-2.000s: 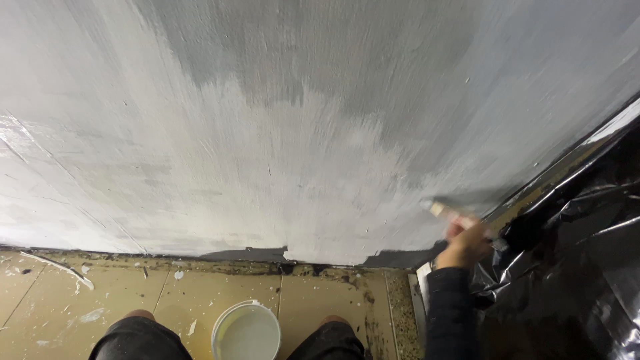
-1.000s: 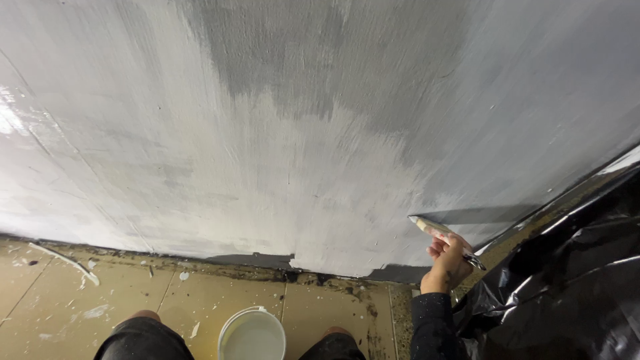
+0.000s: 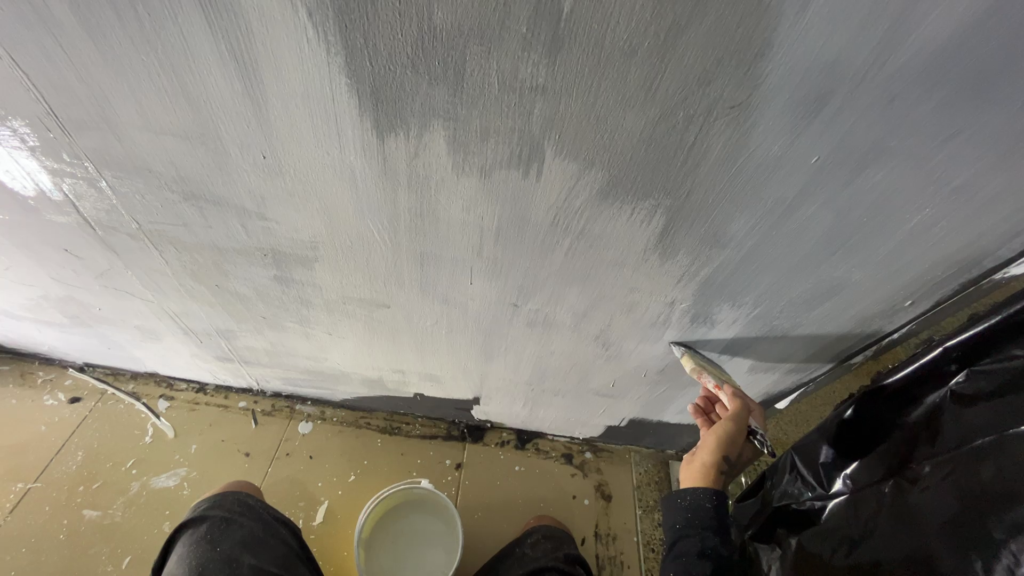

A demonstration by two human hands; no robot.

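My right hand [image 3: 724,432], in a dark sleeve, grips a paintbrush [image 3: 706,370] at the lower right of the head view. The brush points up and left, its bristle tip at the wall [image 3: 480,240], and its shadow falls to the right. Light grey paint covers the lower middle of the wall, with darker grey above and to the right. A white plastic bucket [image 3: 409,532] holding pale paint stands on the floor between my knees. My left hand is out of view.
Beige floor tiles [image 3: 240,456] carry paint splashes and dark grime along the wall's foot. A pale strip [image 3: 120,398] lies at the left. Black plastic sheeting [image 3: 896,472] fills the lower right, beside a speckled stone edge [image 3: 650,512]. My knees [image 3: 236,536] flank the bucket.
The brush in my right hand was blurred two seconds ago and shows sharply now. Its tip has moved a little to the left along the wall since then.
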